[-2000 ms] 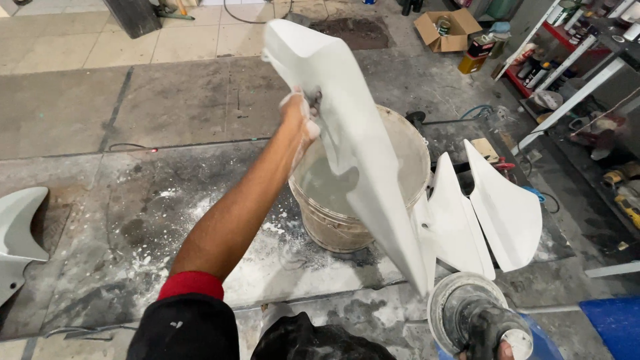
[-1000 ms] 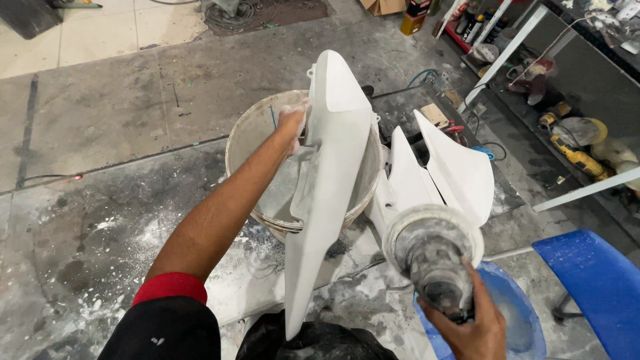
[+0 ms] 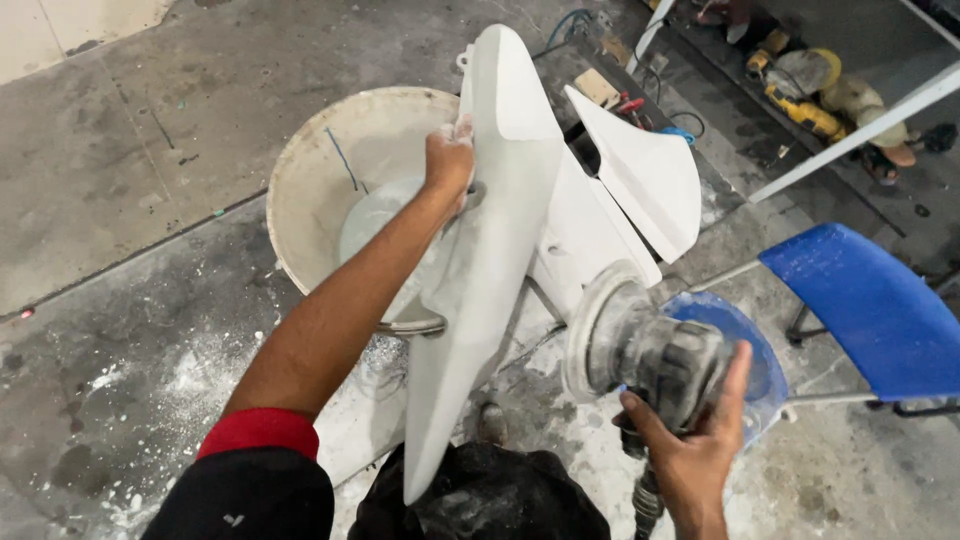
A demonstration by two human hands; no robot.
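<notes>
My left hand, dusty with white powder, grips the left edge of a long white body panel. The panel stands tilted over a large round tub with pale, cloudy contents, its pointed end down by my dark-clothed lap. My right hand holds a dusty orbital sander from below, its body between thumb and fingers and its round pad facing the panel. A hose runs down from the sander. A gap shows between pad and panel. The fingertips of my left hand are partly hidden behind the panel's edge.
More white panels lie right of the tub. A blue chair is at the right, with a round blue container or seat behind the sander. Yellow power tools lie beneath a metal-legged bench. White powder and splashes mark the concrete floor.
The held panel has swung from a slant to more upright, its narrow end now nearer my lap. My right hand with the sander has risen further into view. The view has shifted toward the right.
</notes>
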